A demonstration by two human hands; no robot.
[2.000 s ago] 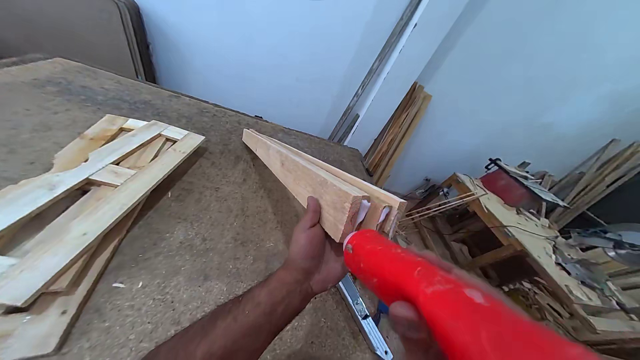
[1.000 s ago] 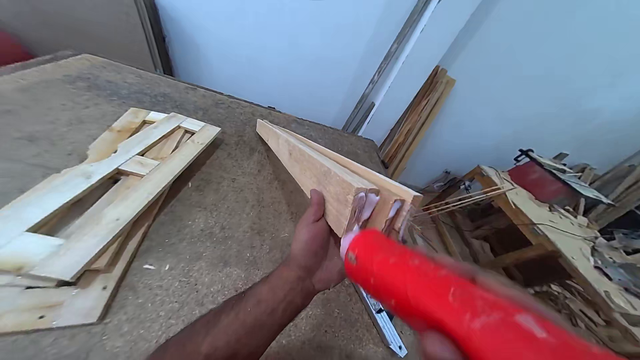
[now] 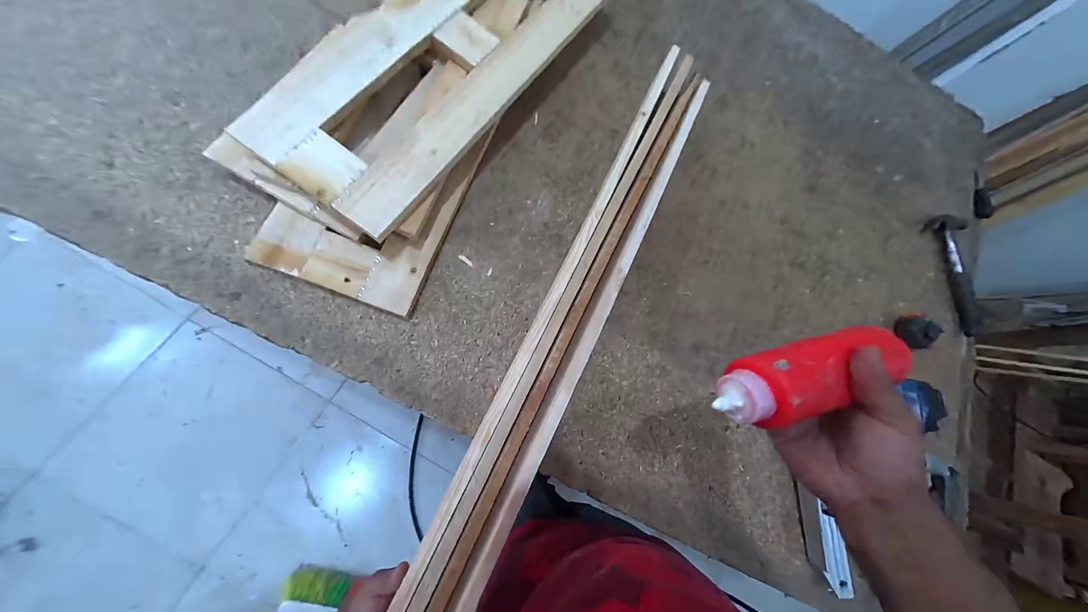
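My right hand [image 3: 858, 442] is closed around a red plastic squeeze bottle [image 3: 816, 378], its white nozzle pointing left above the bench. At the bottom edge, my left hand [image 3: 374, 588] grips the near end of a bundle of long wooden strips [image 3: 586, 289]; only part of this hand shows. The strips lie side by side and run up across the particleboard benchtop [image 3: 722, 212], slightly fanned at the far end. Left of them rests a stack of joined flat wooden frames [image 3: 476, 110].
A hammer [image 3: 959, 272] lies at the bench's right edge, near a blue and black tool [image 3: 922, 404] and a metal bar [image 3: 835, 552]. A green-bristled brush [image 3: 316, 586] is beside my left hand. Tiled floor [image 3: 127, 425] shows at left, with a black cable [image 3: 414, 476].
The bottle has moved away from the strips' ends, where it was squeezing out white glue. The strips now extend toward my body, with my left hand at their near end. The view has swung down and left.
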